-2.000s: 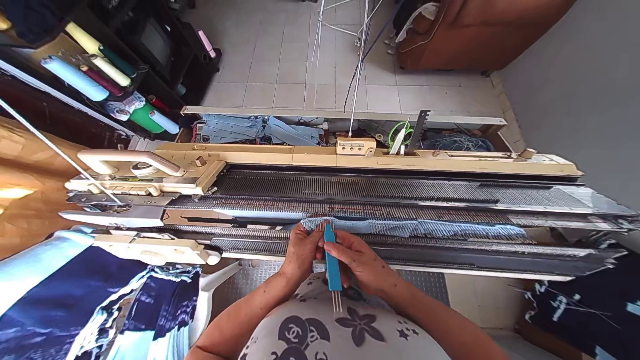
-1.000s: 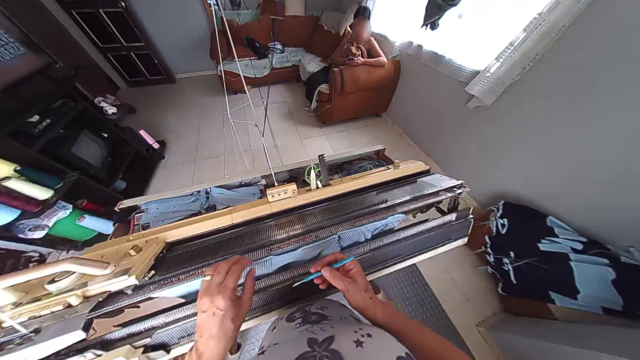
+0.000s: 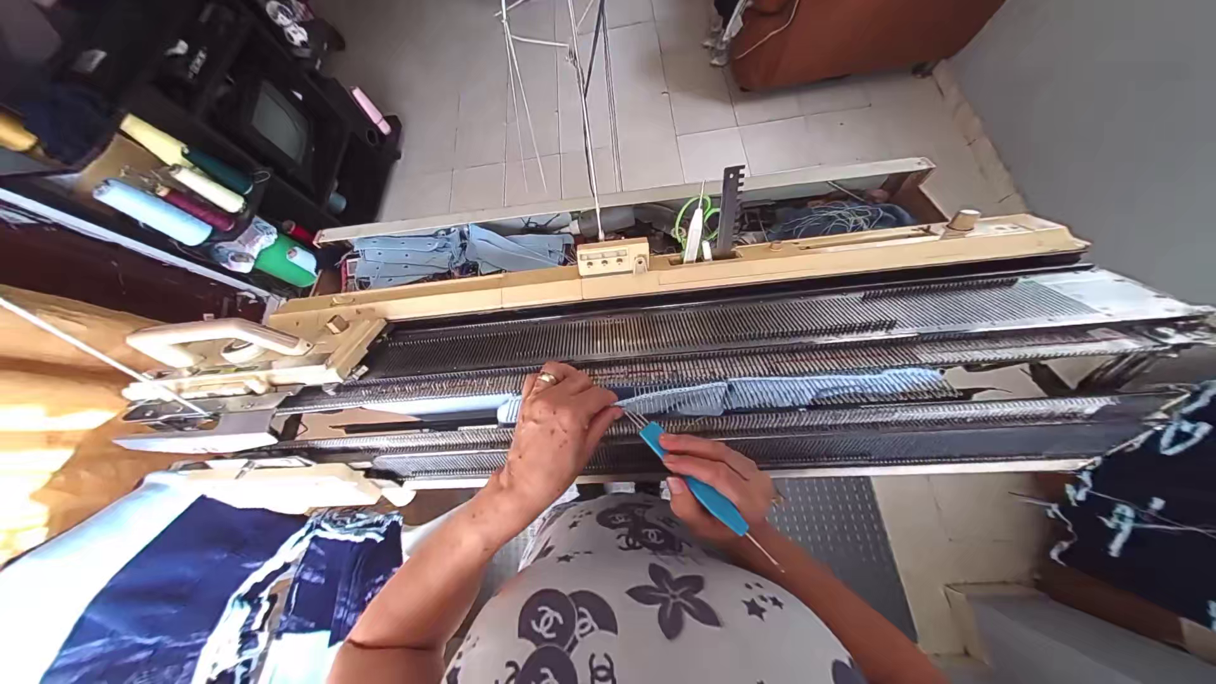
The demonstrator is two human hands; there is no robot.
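Observation:
A knitting machine (image 3: 741, 332) with two needle beds spans the view, and light blue knitted fabric (image 3: 817, 388) hangs in the gap between them. My left hand (image 3: 551, 427), a ring on one finger, rests over the fabric's left part with thumb and fingertips drawn together at its edge; whether they pinch the fabric is hidden. My right hand (image 3: 717, 484) is closed round the blue handle of a transfer tool (image 3: 703, 492). The tool's upper prongs point up and left, close to my left fingertips, and a thin prong sticks out at its lower end.
The machine's carriage (image 3: 237, 351) sits at the left end. Behind the beds, a tray holds light blue knitted pieces (image 3: 408, 256) and tangled yarn (image 3: 845, 220). Yarn cones (image 3: 152, 211) stand at the upper left. Dark blue and white fabric (image 3: 180, 589) lies at the lower left.
My hands were apart a second ago and are now close together at the fabric. The tool's prongs have come beside my left fingertips. The view has swung down and left from the room.

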